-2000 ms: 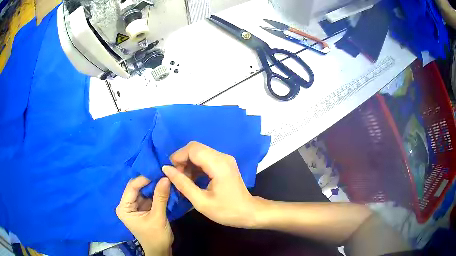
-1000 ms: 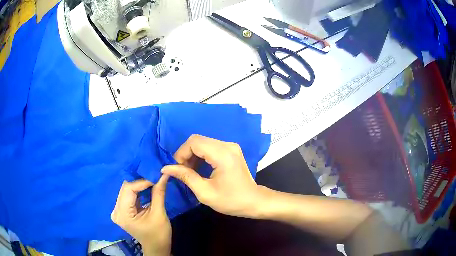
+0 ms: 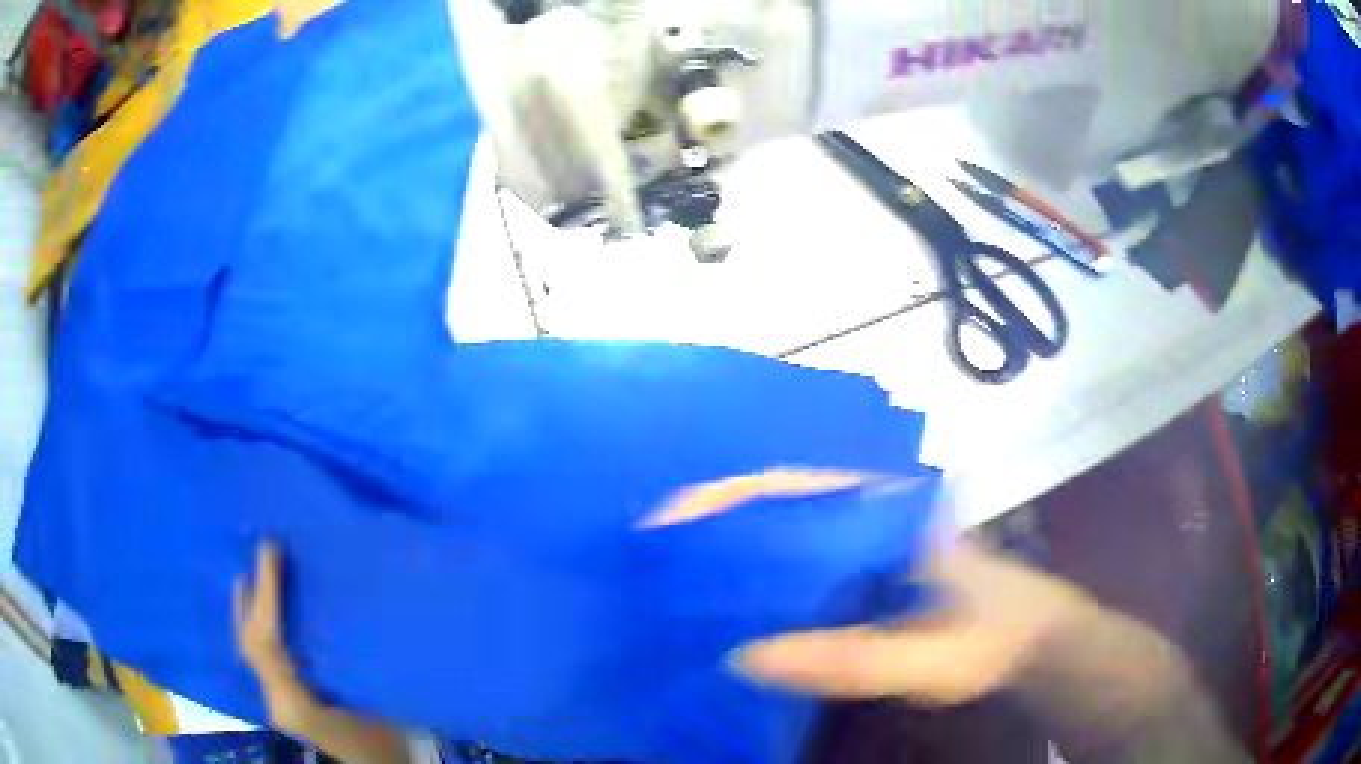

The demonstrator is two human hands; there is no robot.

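Observation:
A large blue fabric panel [image 3: 448,597] is spread over the front of the machine table, with a stepped edge at the right. My right hand [image 3: 955,634] is at its right end, blurred; the thumb and fingers are on either side of a raised part of the cloth. My left hand [image 3: 284,664] is at the panel's lower left, blurred, with some fingers showing against the cloth and the rest hidden. The sewing machine head [image 3: 575,112] stands behind the cloth, its needle area free of the blue panel.
Black shears [image 3: 955,246] lie on the white table [image 3: 717,306] right of the machine. Snips and a slim orange-and-blue tool [image 3: 1045,224] lie beside them. Dark scraps [image 3: 1209,246] and more blue cloth are at the right. A red basket [image 3: 1246,523] is below right. Yellow-edged material is at the left.
The view has shifted, so the machine and shears sit further right. My hands have moved apart from their pinch at the small fold, and the cloth's near part is now raised and spread between them.

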